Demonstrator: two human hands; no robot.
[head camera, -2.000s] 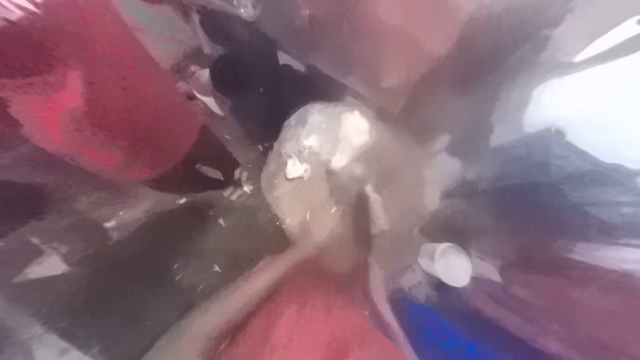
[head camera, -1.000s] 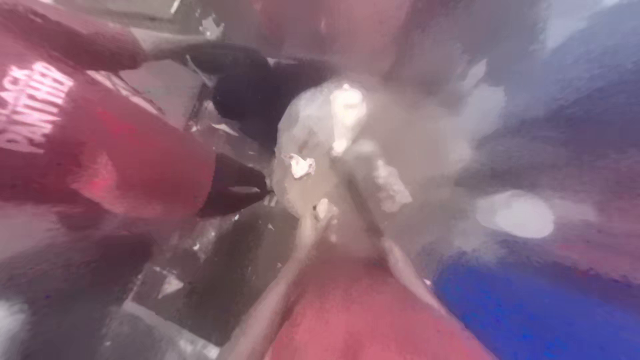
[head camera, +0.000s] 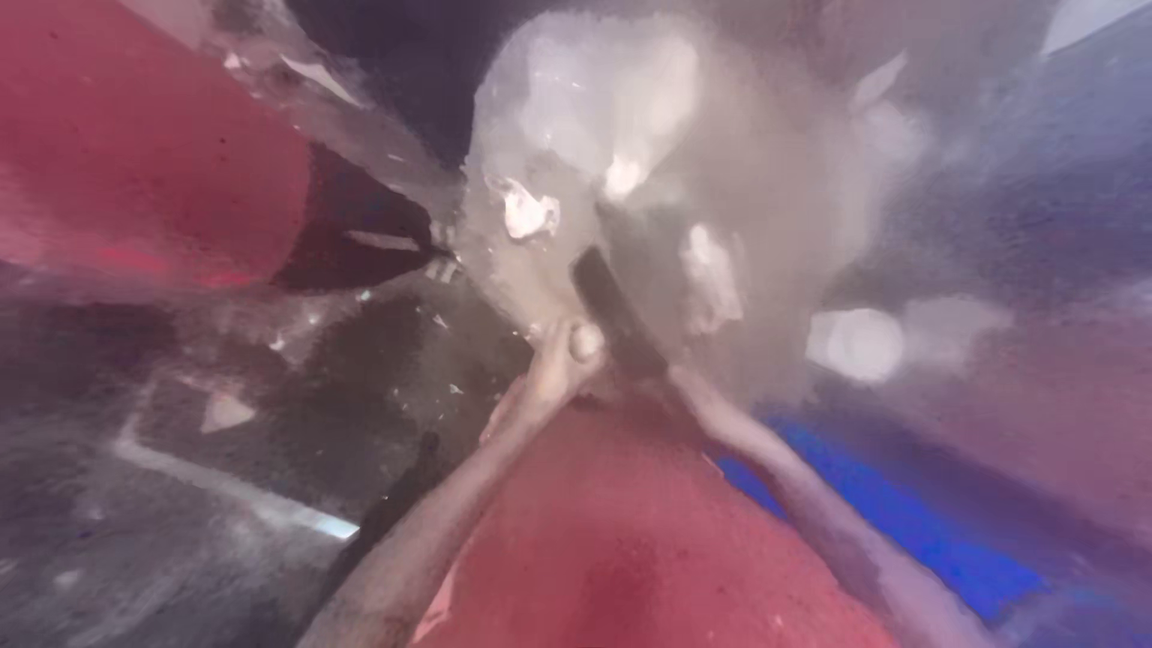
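Note:
The picture is heavily blurred. My left hand is closed around a small pale round piece at the near edge of a wide pale surface. Just to its right, my right hand is at the lower end of a long dark blade-like tool and seems to grip it; the fingers are indistinct. Beyond my hands lie a white irregular piece, a larger pale heap and an elongated whitish piece. What these pieces are cannot be told.
At the left, a person in red clothing is close to the pale surface. A white cup-like object stands at the right, above a bright blue area. Small light scraps are scattered over the dark ground at the left.
The view has shifted, and printed lettering on the neighbouring person's red clothing has left it. My left hand, lower and blurred before, now shows beside the dark tool.

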